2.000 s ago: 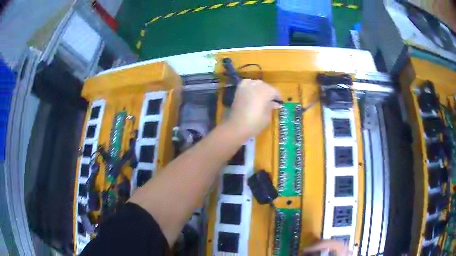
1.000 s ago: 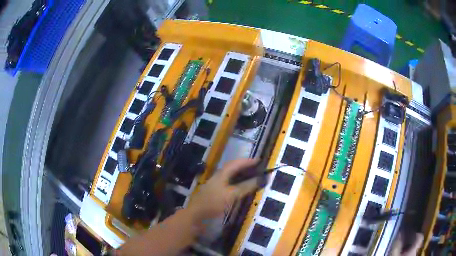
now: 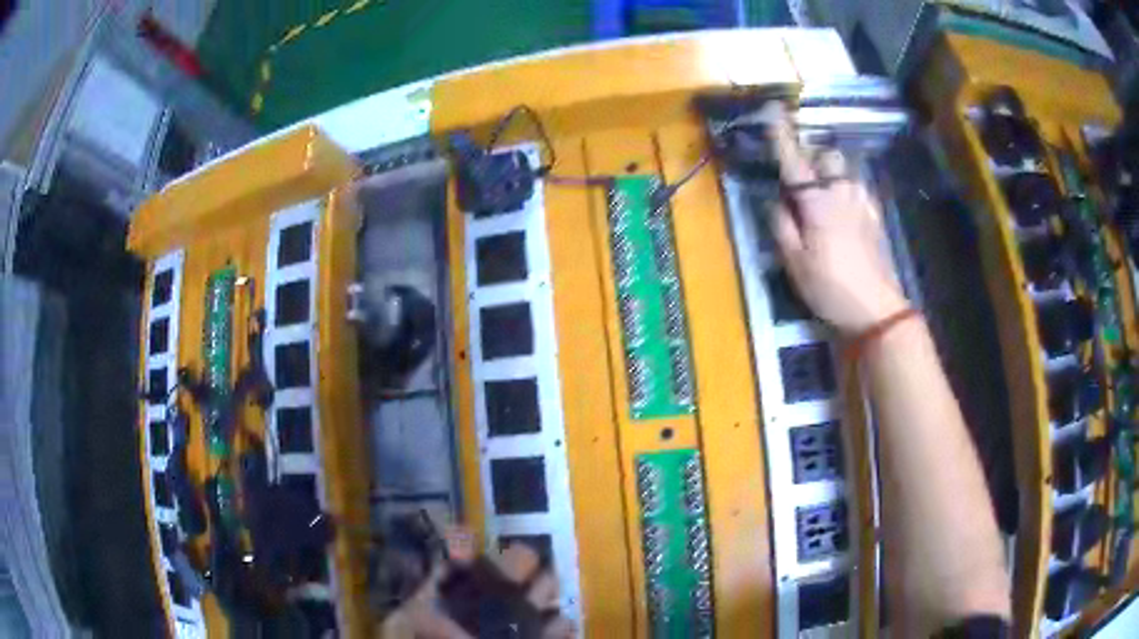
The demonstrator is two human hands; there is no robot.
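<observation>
The middle orange test tray (image 3: pixel 587 362) has white socket strips along both sides and a green connector board (image 3: pixel 650 293) down its middle. A black power adapter (image 3: pixel 497 179) sits at the top of its left strip, its cord running to the board. Another black adapter (image 3: pixel 747 135) is at the top of the right strip, with a cord to the board. My right hand (image 3: pixel 834 243) is at that adapter, fingers extended; a dark thin shape crosses the fingers, too blurred to name. My left hand (image 3: pixel 481 593), blurred at the bottom edge, is closed around a black adapter (image 3: pixel 490 597).
A left orange tray (image 3: pixel 327 375) holds a pile of black adapters and cords. A right tray (image 3: pixel 987 225) holds a row of black adapters. Between the left and middle trays is a gap with a round black part (image 3: pixel 406 327). A blue object (image 3: pixel 668 13) is beyond the trays.
The view has swung back to face the trays. My right hand has moved up to the top of the right socket strip. My left hand is now low, near the left strip, with a black adapter.
</observation>
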